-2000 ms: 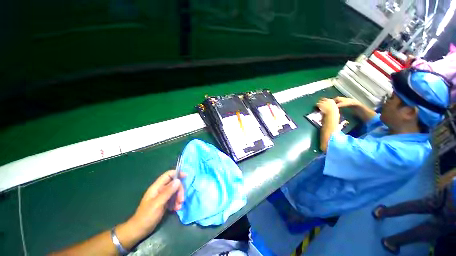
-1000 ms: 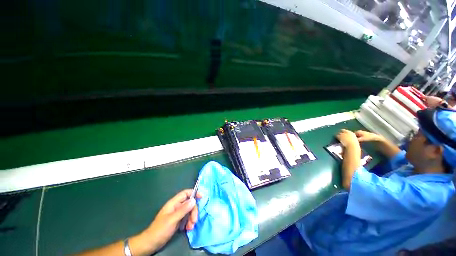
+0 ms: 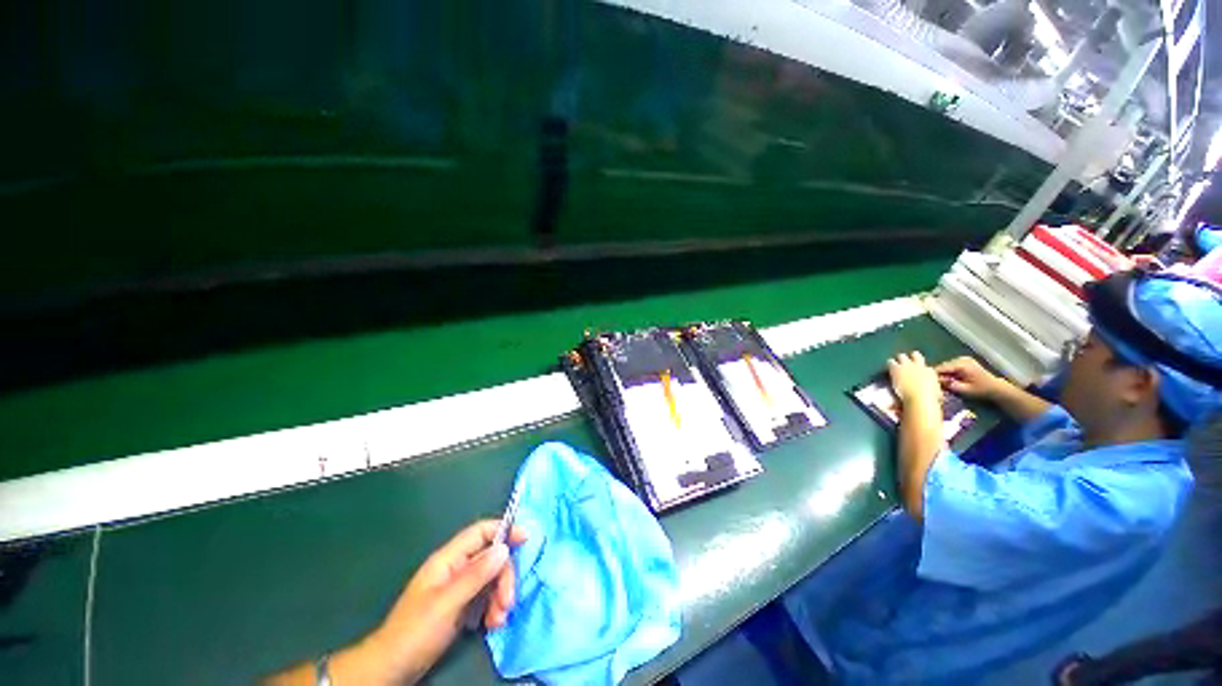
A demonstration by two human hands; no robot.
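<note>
My left hand (image 3: 462,579) comes in from the bottom, with a bracelet at the wrist. Its fingertips are closed on a thin silver sliver, which looks like tweezers (image 3: 509,512), pointing up. A light-blue cloth cap (image 3: 590,570) lies bunched on the bench against these fingertips; whether they also pinch its edge I cannot tell. Beyond it stands a stack of open tablets (image 3: 690,436), with a white battery and orange ribbon on top. Tablets with the same look (image 3: 760,389) lie right beside it. My right hand is not in view.
A green bench mat (image 3: 308,550) is edged by a white strip (image 3: 442,416), with a green belt behind. At right a person in a blue smock (image 3: 1032,536) has both hands at an open tablet (image 3: 878,398). White and red stacked trays or boxes (image 3: 998,315) stand beyond.
The camera view has swung, so the bench things sit lower than two seconds ago. My left hand keeps its hold beside the cap. The neighbour's hands have shifted slightly over the tablet.
</note>
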